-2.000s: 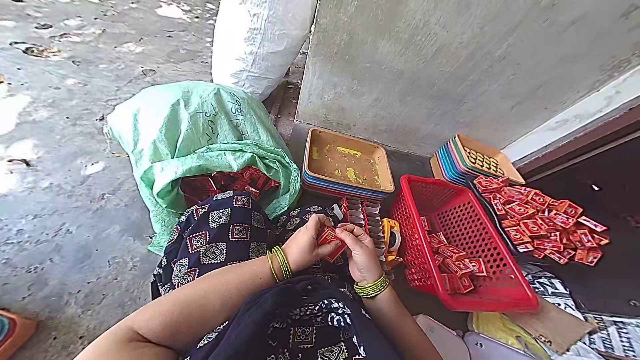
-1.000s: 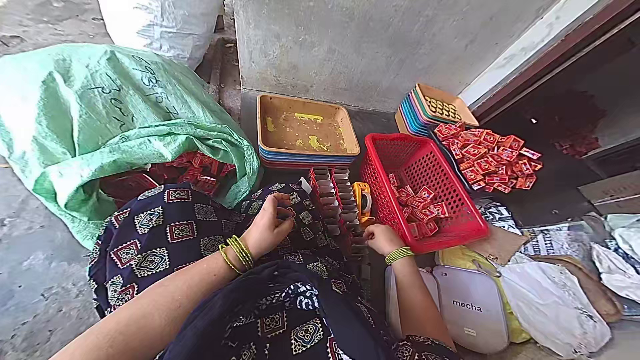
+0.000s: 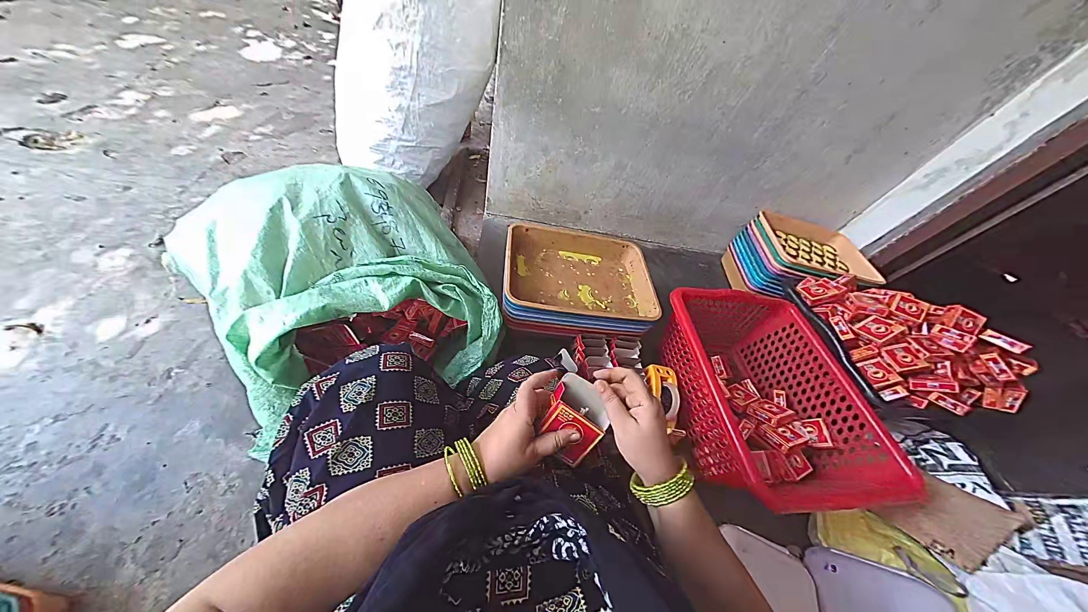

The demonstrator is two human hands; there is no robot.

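Over my lap, my left hand grips a small red printed cardboard box with its flap raised. My right hand has its fingers at the open grey-white flap of that same box. Just beyond my hands stand rows of small open red cartons. Beside them, to the right, is a yellow tape dispenser, partly behind my right hand. A red plastic basket with several red boxes in it stands to the right.
A green woven sack of red boxes lies left, before a white sack. Stacked trays stand near the wall. More stacked trays stand farther right, beside a heap of red boxes. A brown cardboard piece lies lower right.
A second ago my hands were apart, the right one by the cartons; now both are together at a red box with a raised flap. The view has swung noticeably.
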